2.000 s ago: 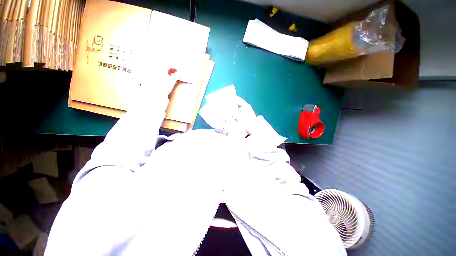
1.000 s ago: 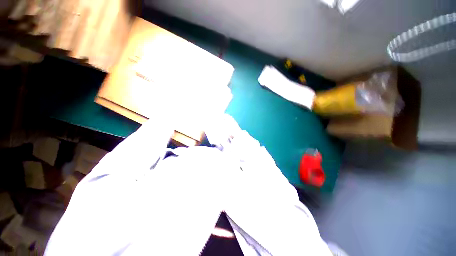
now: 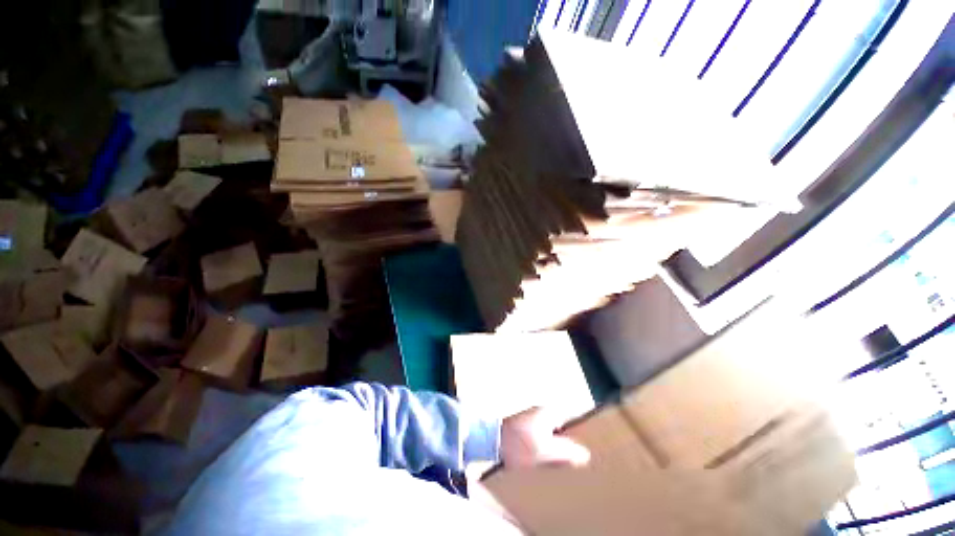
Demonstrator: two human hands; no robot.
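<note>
My left hand point(image 3: 539, 440) reaches in from the lower left in a pale sleeve. Its fingers are closed at the near edge of a tilted, blurred brown flat carton point(image 3: 670, 450) at the lower right. A pale flat carton point(image 3: 516, 369) lies on the green table point(image 3: 427, 304) just beyond the hand. The tall carton stack point(image 3: 534, 209) leans by the window, its brown edges uneven and its upper face glaring white. My right hand is not visible. No label strip can be made out.
A floor stack of printed flat cartons point(image 3: 346, 157) stands beyond the table. Many small made-up boxes point(image 3: 223, 351) are scattered on the floor at the left. A barred window point(image 3: 775, 63) lies along the right. A blue item point(image 3: 100, 173) is at the far left.
The view has swung left to the window and floor. The tape dispenser, yellow roll and fan are out of view. The brown carton is now raised and tilted at my left hand.
</note>
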